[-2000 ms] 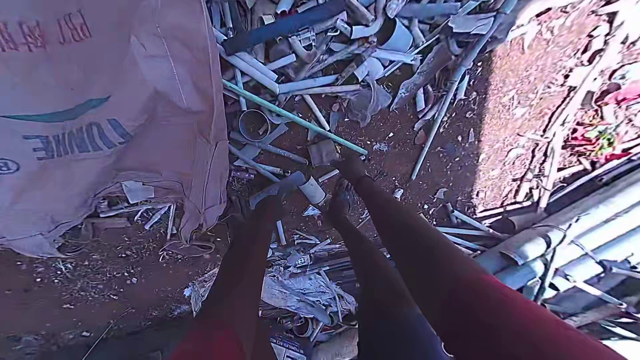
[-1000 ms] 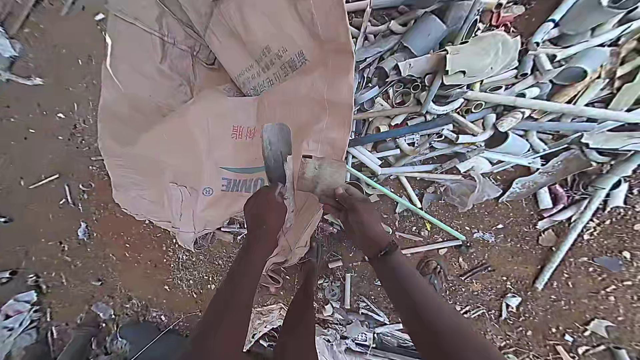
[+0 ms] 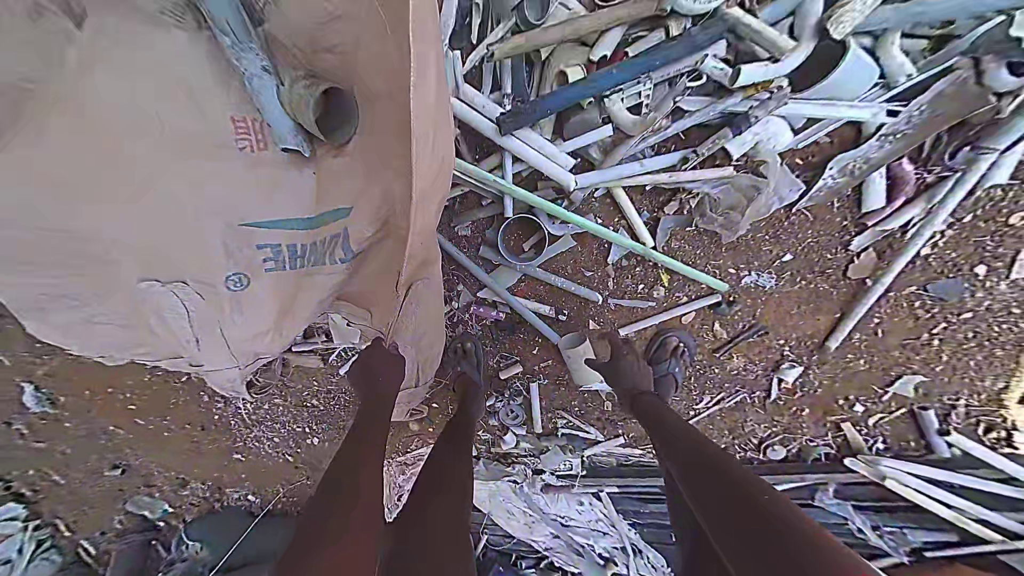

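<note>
A large tan woven sack [image 3: 192, 192] with printing on it fills the left side. At its lower right edge, my left hand [image 3: 378, 370] is closed on a fold of the fabric. My right hand [image 3: 624, 366] has its fingers apart beside a short cream pipe piece [image 3: 578, 360] near the ground; whether the fingertips touch it is unclear. Over the upper part of the sack are a long grey pipe piece [image 3: 256, 80] and a short beige pipe piece [image 3: 332, 112], apart from both hands.
Scrap plastic pipes [image 3: 640, 144] are heaped at the upper right. A thin green pipe [image 3: 592, 224] and a pipe ring [image 3: 523, 239] lie nearer. My sandalled feet [image 3: 670, 360] stand on littered soil. Crumpled plastic sheeting [image 3: 560, 512] and more pipes [image 3: 936, 488] lie below.
One second ago my hands held a grey piece and a short beige pipe over the sack; both hands have let go. My right hand has moved down beside another pipe piece. The view has shifted.
</note>
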